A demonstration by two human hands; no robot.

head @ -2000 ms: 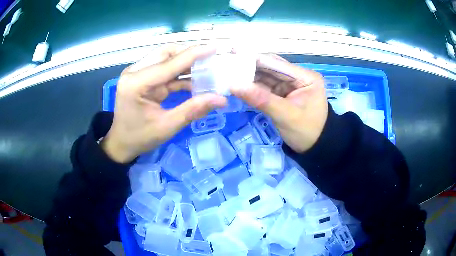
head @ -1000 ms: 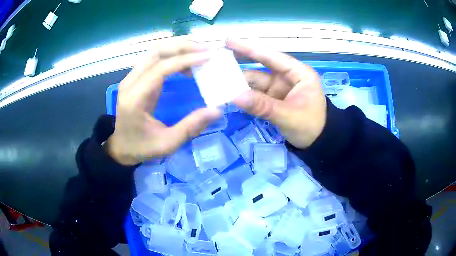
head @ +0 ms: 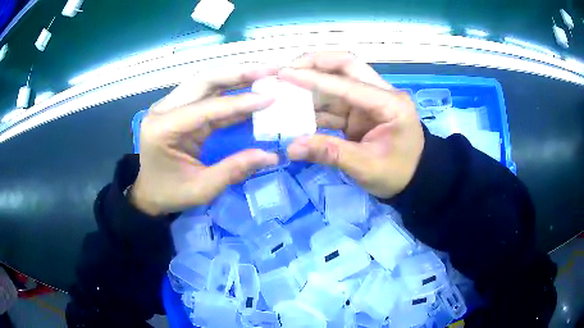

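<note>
A white unit (head: 285, 114) is held between both hands above the bin; its face is overexposed, and I cannot tell whether a clear case surrounds it. My left hand (head: 198, 138) grips its left side, with the fingers on top and the thumb near its lower edge. My right hand (head: 362, 128) grips its right side, with the index finger over the top and the thumb at the lower right corner. The blue bin (head: 502, 122) below holds many clear cases (head: 339, 253), several with a small black rectangle.
The green conveyor belt (head: 147, 32) lies beyond the bin and carries several white units (head: 212, 12). A bright belt edge rail (head: 96, 93) curves between the belt and the dark grey ledge (head: 64, 166). More cases lie at the bin's right end.
The white unit has turned from tilted to nearly upright, and its shape looks squarer. My fingers have shifted around it. The units on the belt have moved left.
</note>
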